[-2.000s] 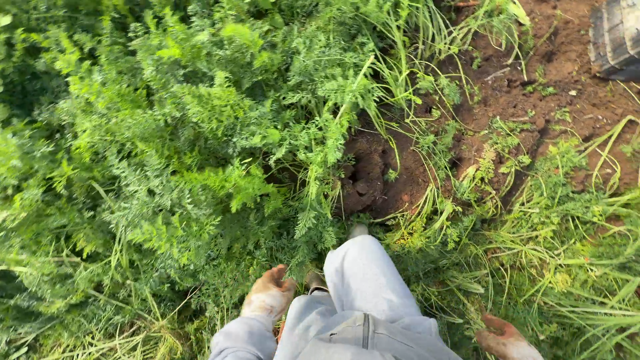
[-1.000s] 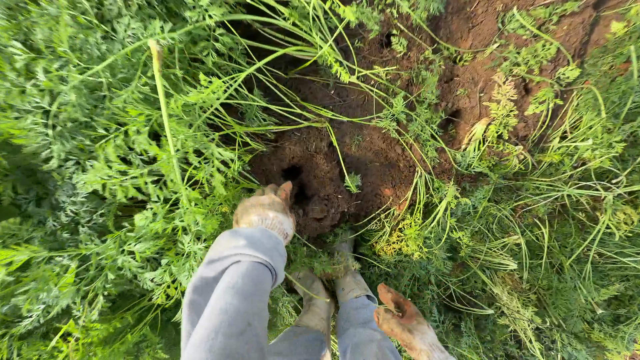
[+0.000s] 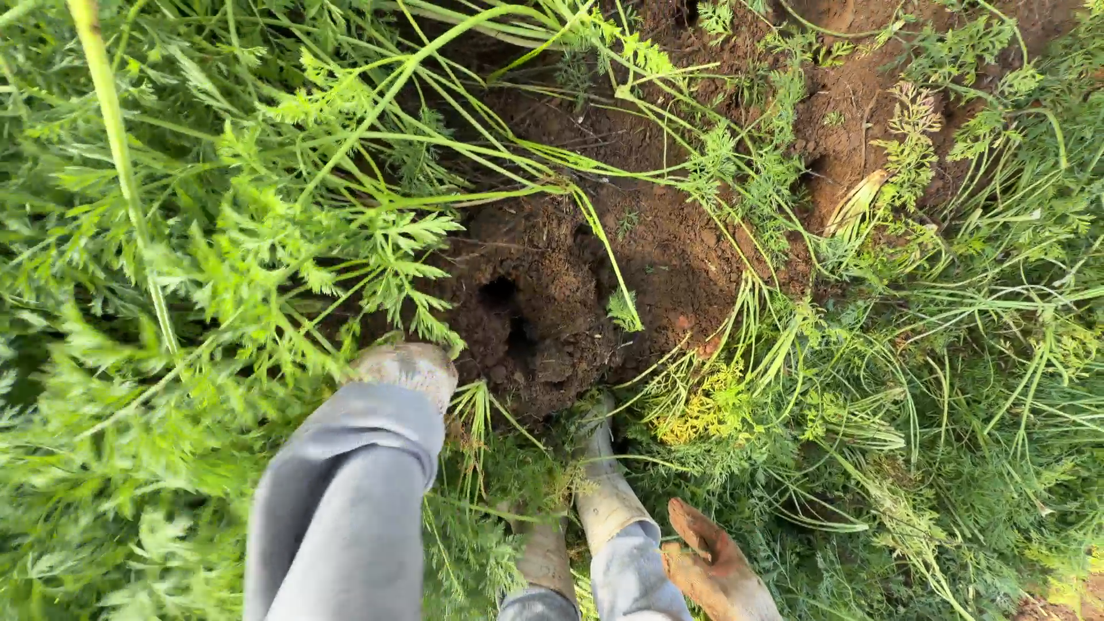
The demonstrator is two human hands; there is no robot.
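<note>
My left hand (image 3: 405,369) reaches down at the edge of the feathery green carrot-like foliage (image 3: 259,250); its fingers are hidden under the leaves, so its grip does not show. Just right of it, loose brown soil (image 3: 552,302) has dark holes in it. My right hand (image 3: 711,565) hangs beside my right boot, soil-stained, with thumb and fingers apart and nothing seen between them. Both hands seem to wear pale, dirty gloves. A long green stalk (image 3: 116,129) rises at the upper left.
My muddy rubber boots (image 3: 608,492) stand at the lower middle, below the dug soil. Long leafy stems (image 3: 517,185) lie across the soil. Flattened green tops (image 3: 871,414) and a yellowing clump (image 3: 707,410) spread on the right, with bare earth (image 3: 845,103) at the upper right.
My left hand has gone from beside my leg down to the plants, and its fingers are now hidden in the leaves. The view has shifted closer to the soil.
</note>
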